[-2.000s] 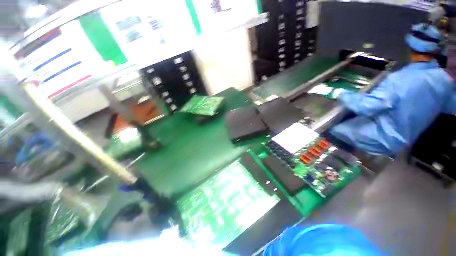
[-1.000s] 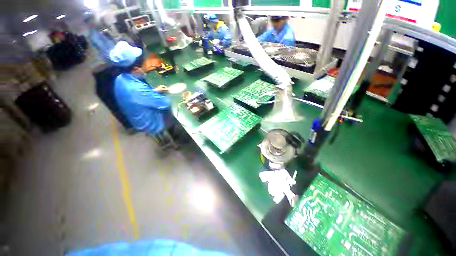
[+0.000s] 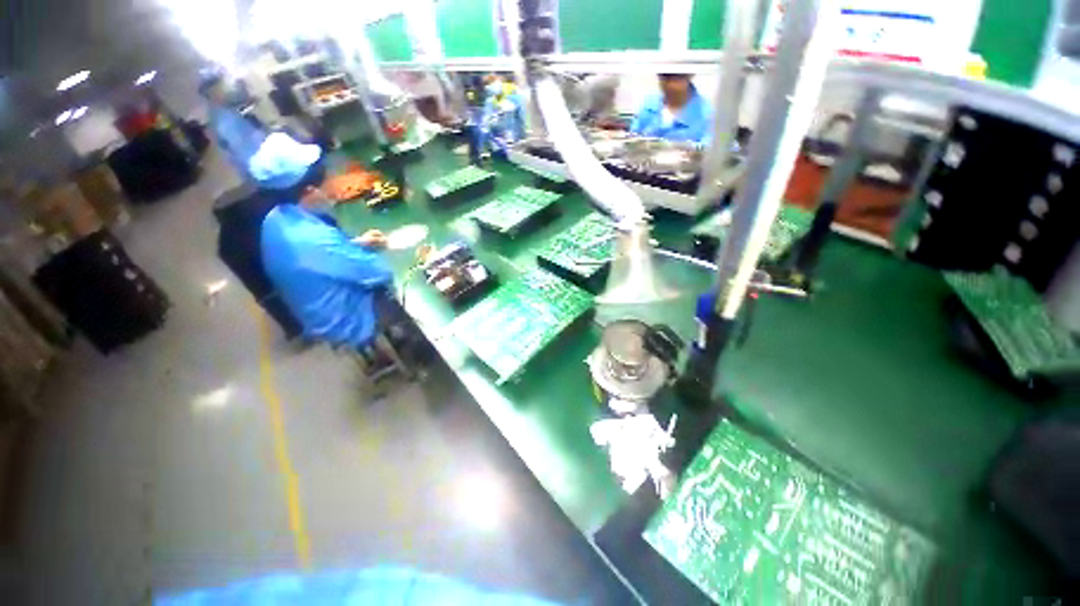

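A large green printed circuit board (image 3: 788,521) lies solder side up on a black support at the lower right, cut off by the bottom edge. A crumpled white cloth (image 3: 635,450) lies just left of it. A round silver can (image 3: 631,359) stands behind the cloth. A pale thin stick shows beside the cloth. Neither of my hands is in view; only blue clothing shows at the bottom edge.
A fume hood (image 3: 637,266) hangs above the can. A metal post (image 3: 764,178) rises behind the board. More boards (image 3: 521,317) lie along the green bench (image 3: 829,343). A seated person in blue (image 3: 320,266) works at the left. A parts tray (image 3: 457,272) lies near them.
From two seconds to one second ago the view swung left along the bench. Since then the bench items have shifted slightly left in the picture. No object has visibly been moved.
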